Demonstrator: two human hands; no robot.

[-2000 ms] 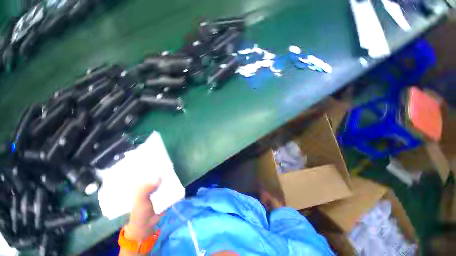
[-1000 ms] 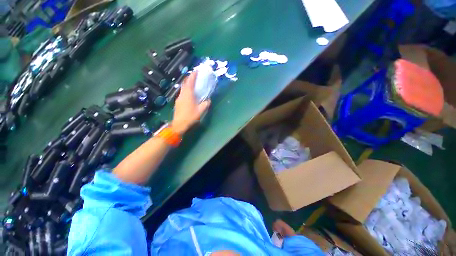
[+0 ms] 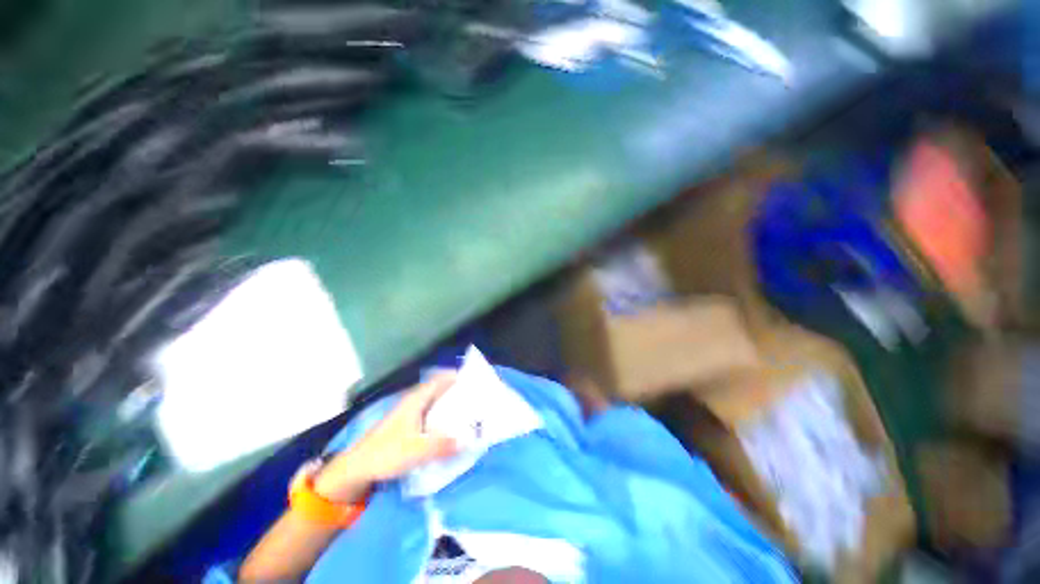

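The frame is motion-blurred. My left hand [image 3: 393, 443], with an orange band on the wrist, holds a white wrapping piece [image 3: 485, 413] with a pointed corner in front of my blue smock. Whether anything is inside it cannot be told. A small blurred patch of my right hand [image 3: 590, 396] shows beyond the smock; its fingers are not clear. A stack of white wrapping sheets [image 3: 260, 365] lies at the bench edge, left of my left hand. Smeared black cylindrical units [image 3: 126, 194] lie heaped along the left of the bench. Blurred white and blue discs [image 3: 587, 43] lie at the top.
The green bench [image 3: 456, 217] runs diagonally. Below its edge stand an open carton [image 3: 679, 342] and another carton holding white packets [image 3: 810, 456]. A blue stool [image 3: 815, 240] with an orange-red top [image 3: 941, 211] stands at the right. More brown cartons [image 3: 969, 479] are at the far right.
My left hand has moved from the discs back to my chest, now with a white wrapping piece. The sheet stack shows again. The view has shifted and blurred.
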